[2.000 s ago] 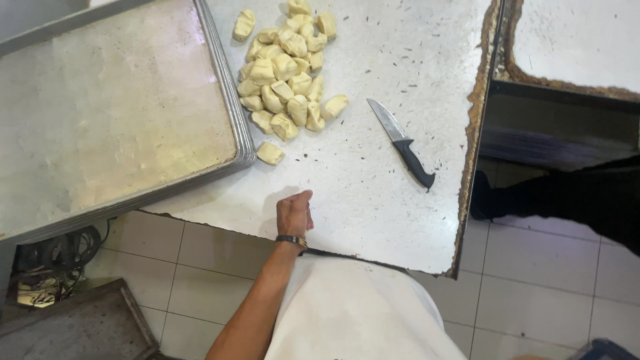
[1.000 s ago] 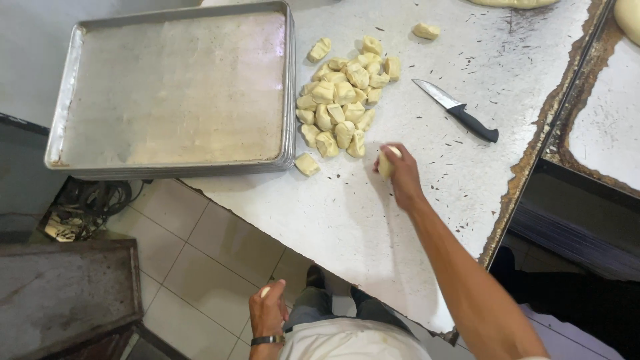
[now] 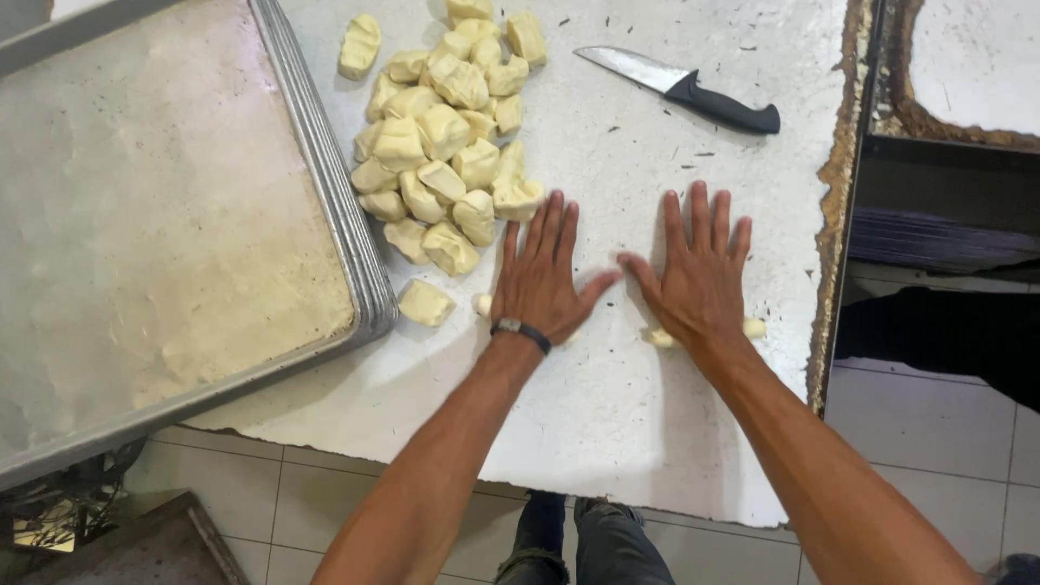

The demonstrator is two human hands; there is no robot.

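My left hand (image 3: 540, 280), with a dark band at its wrist, lies flat over a piece of dough on the white tabletop; the dough's ends show at both sides of the palm. Under the heel of my right hand (image 3: 703, 284) is another piece of dough (image 3: 754, 328), its ends poking out left and right. Both hands have their fingers spread and pointing away from me. A heap of cut dough pieces (image 3: 443, 134) touches or nearly touches my left fingertips. One single piece (image 3: 426, 303) sits left of that hand. The black-handled knife (image 3: 719, 107) lies beyond my right hand.
A stack of metal baking trays (image 3: 162, 203) fills the left side and overhangs the near table edge. The tabletop's right edge (image 3: 837, 203) is chipped and rough. Past it are another worktop (image 3: 975, 65) and a person's dark-clothed leg (image 3: 942, 333). Tiled floor shows below.
One second ago my right hand held a piece of dough above the table and my left hand was below the table edge; now both lie palm down over dough on the tabletop. The view has shifted.
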